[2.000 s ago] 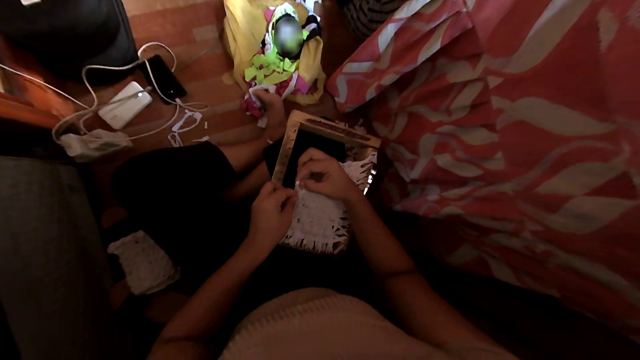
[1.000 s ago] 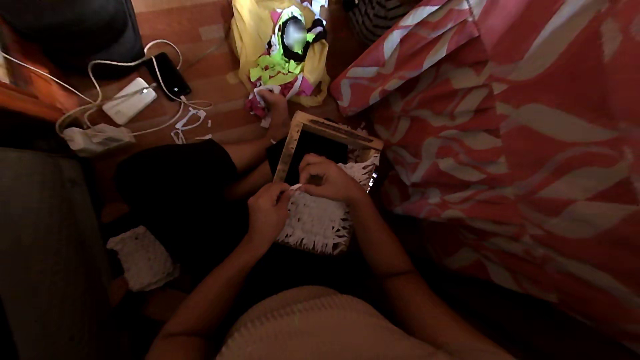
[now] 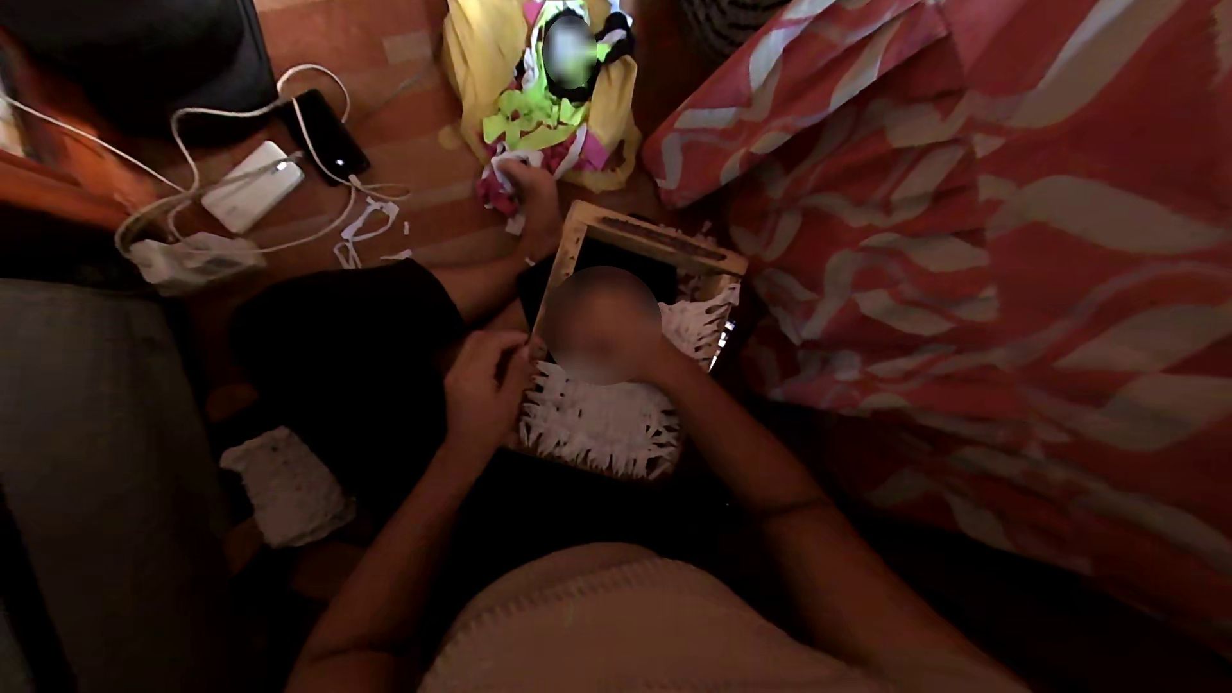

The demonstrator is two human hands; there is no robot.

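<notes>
A wooden frame loom (image 3: 654, 234) lies tilted on my lap, with white woven fabric strips (image 3: 602, 421) filling its near part and running up its right side. My left hand (image 3: 489, 385) is at the loom's left edge, fingers bent near the upper left of the weaving; whether they pinch a strip is too dark to tell. Over the loom's opening is my right hand (image 3: 606, 327), its fingers blurred, so what they hold cannot be made out. A dark surface shows through the opening.
A yellow bag (image 3: 614, 115) with colourful fabric scraps stands beyond my foot. At the left are a white power bank (image 3: 253, 187), a black phone (image 3: 327, 137), white cables and a folded white cloth (image 3: 289, 488). A red patterned curtain (image 3: 962, 241) hangs close on the right.
My hands were close together over the loom's left part; now they are farther apart, the left at the frame's edge and the right over the opening.
</notes>
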